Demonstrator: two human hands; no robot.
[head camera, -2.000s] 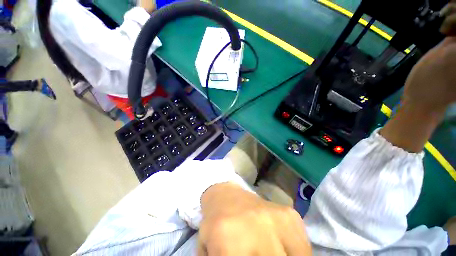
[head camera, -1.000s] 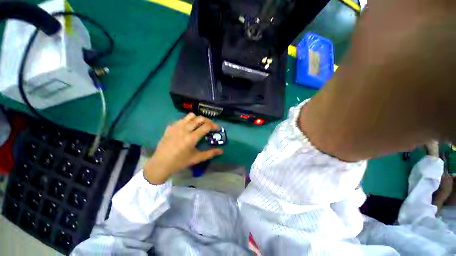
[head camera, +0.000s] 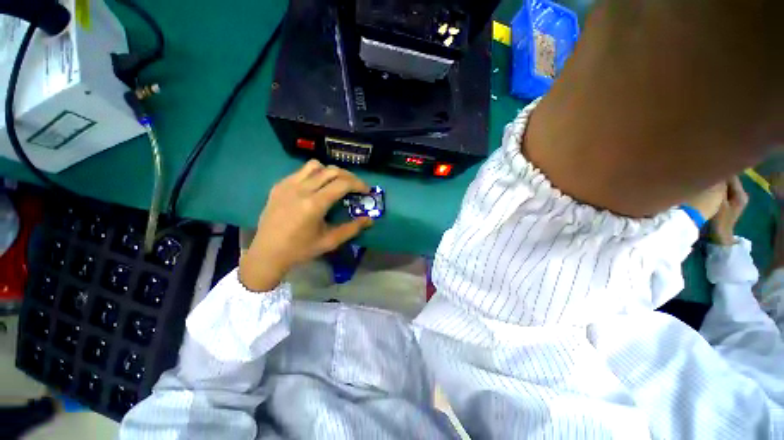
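A small round device housing (head camera: 367, 204) with a silvery centre lies at the bench's front edge, before the press base. My left hand (head camera: 303, 210) has its thumb and fingertips around the housing's left side. The black press (head camera: 378, 112) stands behind it, with red lit displays on its front. Its press head (head camera: 406, 60) has a silver lower edge, and small pale pieces lie on the dark part above it. My right forearm reaches up across the upper right, large and close; its hand is cut off by the picture's edge.
An open blue parts bin (head camera: 543, 53) with tiny tan pieces is right of the press. A white box (head camera: 64, 94) with a cable and clear tube is at left. A black blister tray (head camera: 103, 301) is lower left. Another person's hands (head camera: 722, 204) are at right.
The view has swung right and down from the earlier frames. My left hand, first raised near the camera, has come to the housing on the bench. My right arm stays raised.
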